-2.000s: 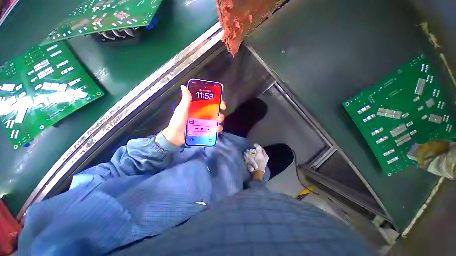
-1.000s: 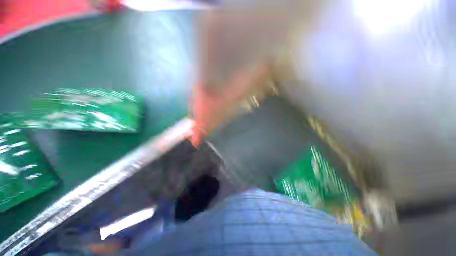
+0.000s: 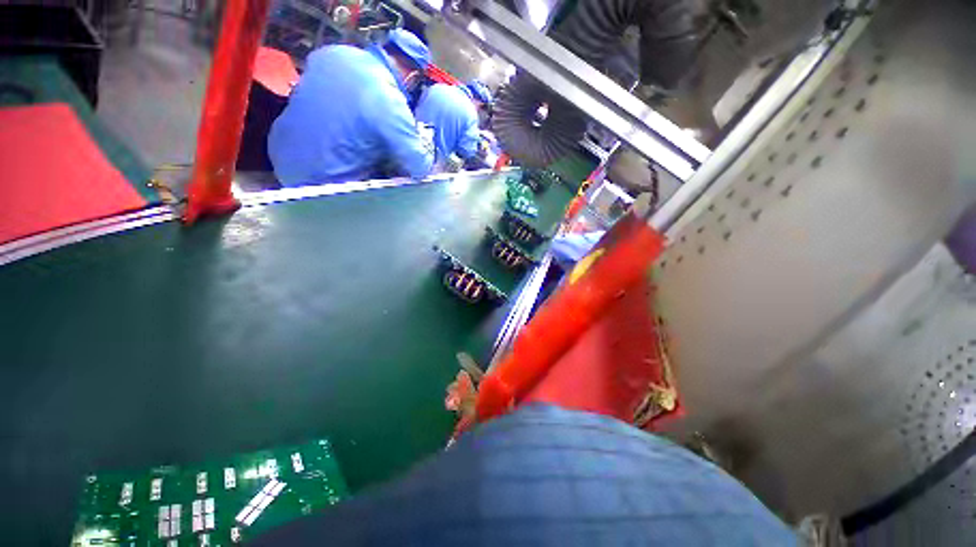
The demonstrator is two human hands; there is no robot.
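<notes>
A green circuit board [image 3: 203, 500] lies at the bottom left, cut off by the frame, with pale rectangular pads upward. Several boards farther along the green line surface, such as this tilted one [image 3: 468, 280], rest near its right edge with dark components underneath. My left hand is not in view. At the bottom right edge a small blurred pale patch touches a thick dark bar [image 3: 910, 494]; I cannot tell whether it is my right glove. The wearer's blue checked smock covers the bottom middle.
Two people in blue smocks and caps [image 3: 348, 112] work across the line. A red-wrapped post [image 3: 223, 107] stands at left, another [image 3: 573, 321] slants nearer. A red mat [image 3: 54, 171] lies far left. A grey perforated booth wall [image 3: 792, 246] fills the right. A ribbed duct [image 3: 540, 107] hangs behind.
The view has swung up and along the line. The phone, the hand holding it, the gloved hands and the booth board have left the picture. Other workers and farther boards now show.
</notes>
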